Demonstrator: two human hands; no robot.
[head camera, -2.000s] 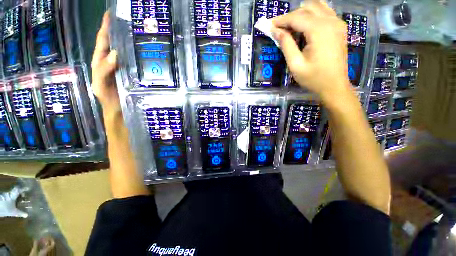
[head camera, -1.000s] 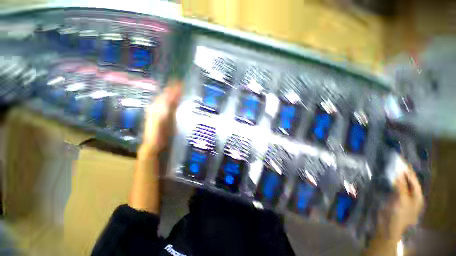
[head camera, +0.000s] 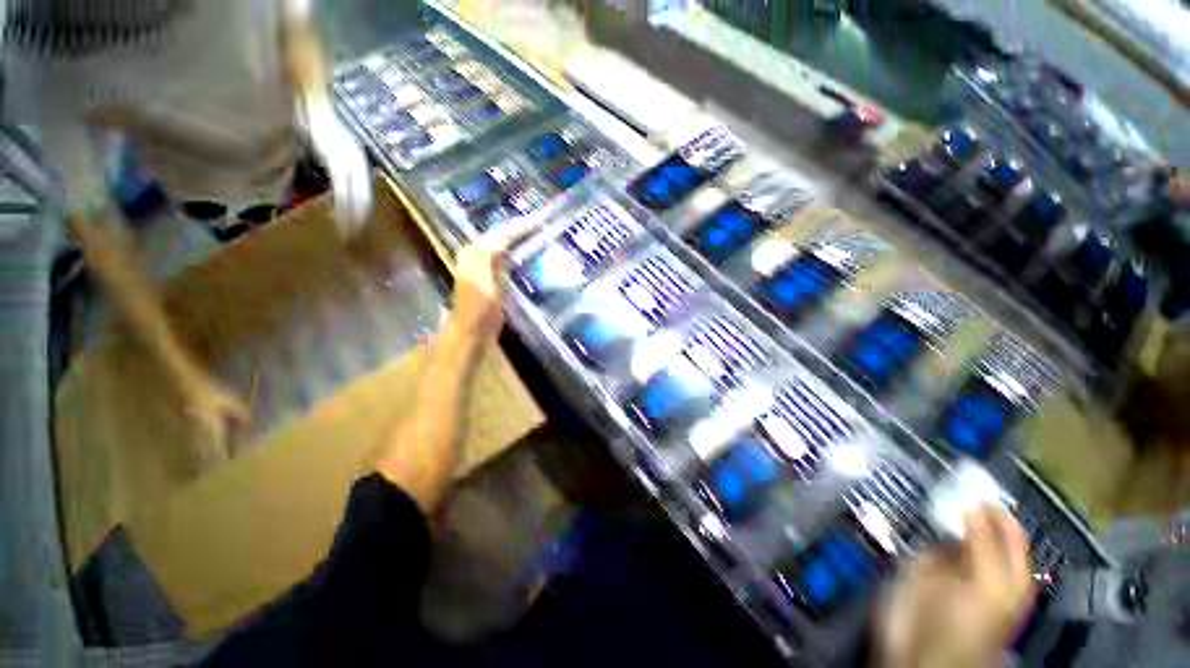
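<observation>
A clear blister tray (head camera: 711, 307) with keypad phones in two rows lies slanted across the bench in front of me. The phones, such as one near the middle (head camera: 797, 278), show blue-printed screens and striped keypads. My left hand (head camera: 480, 277) is at the tray's left end, its fingers on the edge. My right hand (head camera: 966, 574) is blurred at the tray's right end, with a white wipe (head camera: 963, 499) at its fingertips. Whether the right fingers also hold the tray edge cannot be told.
More filled trays (head camera: 489, 78) lie beyond the left end. An open carton (head camera: 326, 450) stands below left, with clear, ribbed things inside. Another person's arm (head camera: 150, 313) reaches into it. More phones (head camera: 1005, 170) lie across the bench at upper right.
The view has swung left, bringing the carton and another person into sight. The tray now lies more steeply slanted, near the trays to its left. Both hands are still at its ends.
</observation>
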